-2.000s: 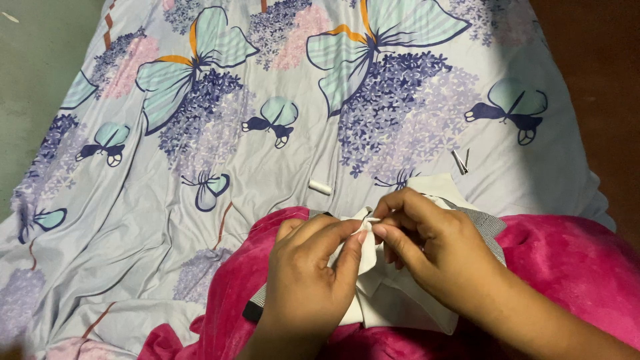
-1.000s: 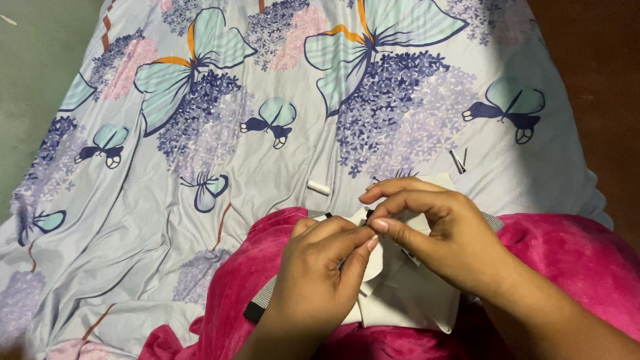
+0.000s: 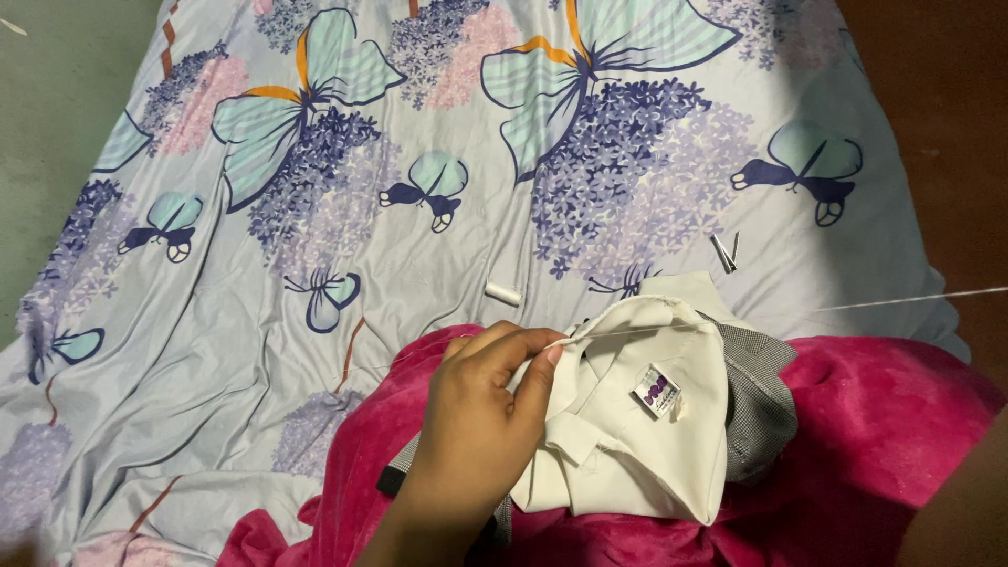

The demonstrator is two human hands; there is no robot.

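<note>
My left hand [image 3: 496, 386] pinches the edge of a white cloth garment [image 3: 630, 465] between thumb and forefinger. A pale thread [image 3: 890, 302] runs taut from that pinched edge across the garment and out at the right side of the view. The garment lies on my lap, with a sewn-in label [image 3: 655, 390] that bears writing and a grey checked fabric part [image 3: 756, 394] at its right. My right hand is out of view; only a blurred part of the right arm [image 3: 961, 488] shows at the lower right edge. Any needle is out of sight.
A white thread spool [image 3: 503, 294] lies on the patterned bedsheet [image 3: 441, 260] beyond my left hand. Small metal nail clippers [image 3: 726, 252] rest on the sheet beyond the garment. A bright pink plush cloth [image 3: 850, 441] covers my lap.
My right hand has left the pinched edge and gone out of view at the right, with the thread now drawn out that way. The white garment now shows more of its inside and the label.
</note>
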